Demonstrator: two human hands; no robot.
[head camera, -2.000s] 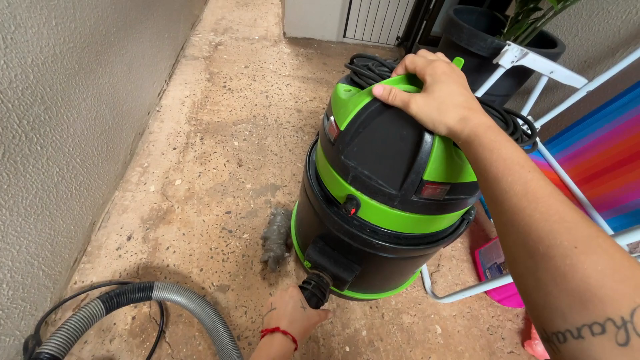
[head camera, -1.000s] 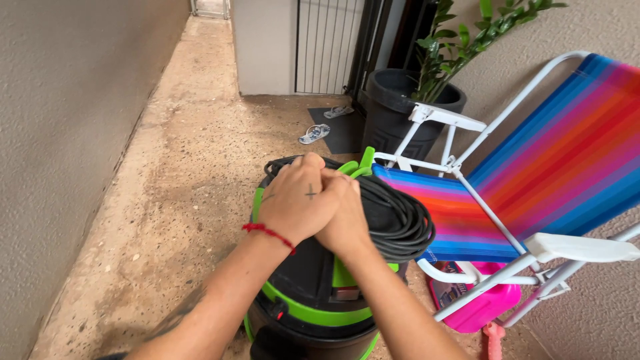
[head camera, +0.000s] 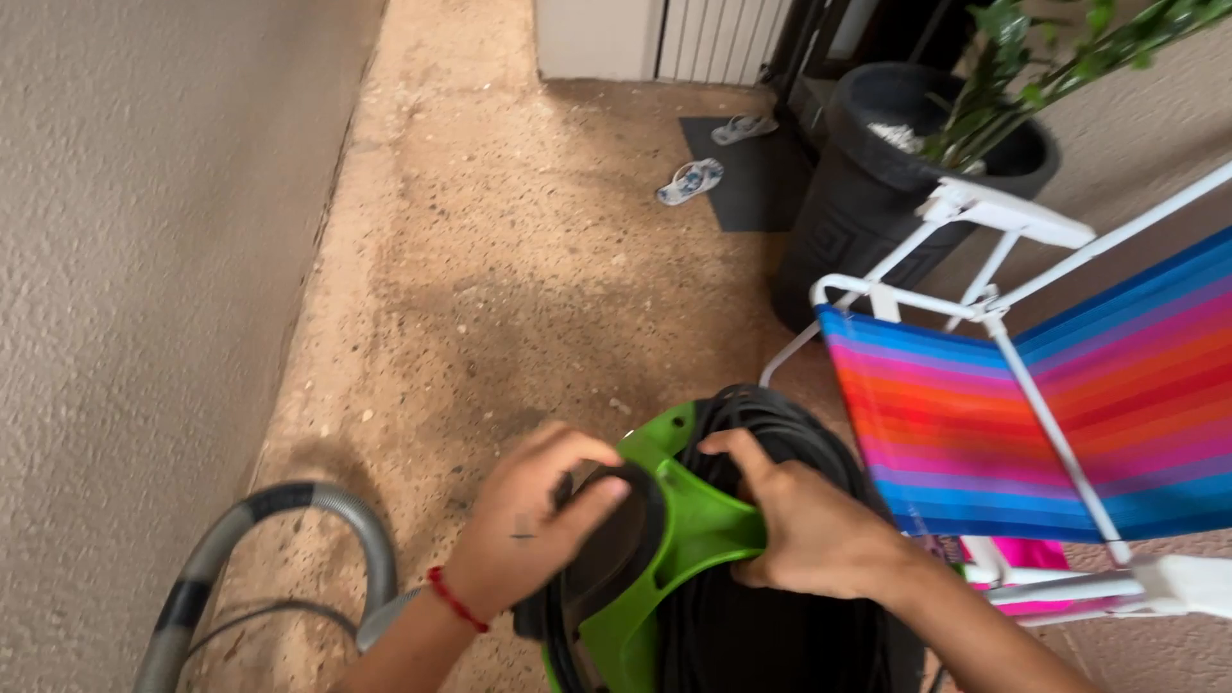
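A black and green canister vacuum cleaner (head camera: 616, 635) stands at the bottom centre, with a coiled black power cord (head camera: 770, 414) around its top. Over the left of the lid is my left hand (head camera: 539, 520), a red string bracelet on the wrist, thumb and forefinger bent close to a dark loop, perhaps cord; blur hides whether they grip it. My right hand (head camera: 808, 525) lies on the right side of the green top handle (head camera: 707, 525), its forefinger stretched over the cord coil and its thumb lower at the handle's edge. A grey ribbed vacuum hose (head camera: 361, 529) curves at the lower left.
A folding beach chair with striped fabric (head camera: 924, 433) stands close on the right, a pink object (head camera: 1030, 553) beneath it. Behind are a large black plant pot (head camera: 857, 212), a dark doormat (head camera: 760, 188) and flip-flops (head camera: 691, 182). A textured wall (head camera: 144, 241) runs along the left.
Two seconds ago my left hand was low at the hose inlet; one second ago both hands were together on the vacuum's top. They are now apart, on either side of the handle. The view has shifted.
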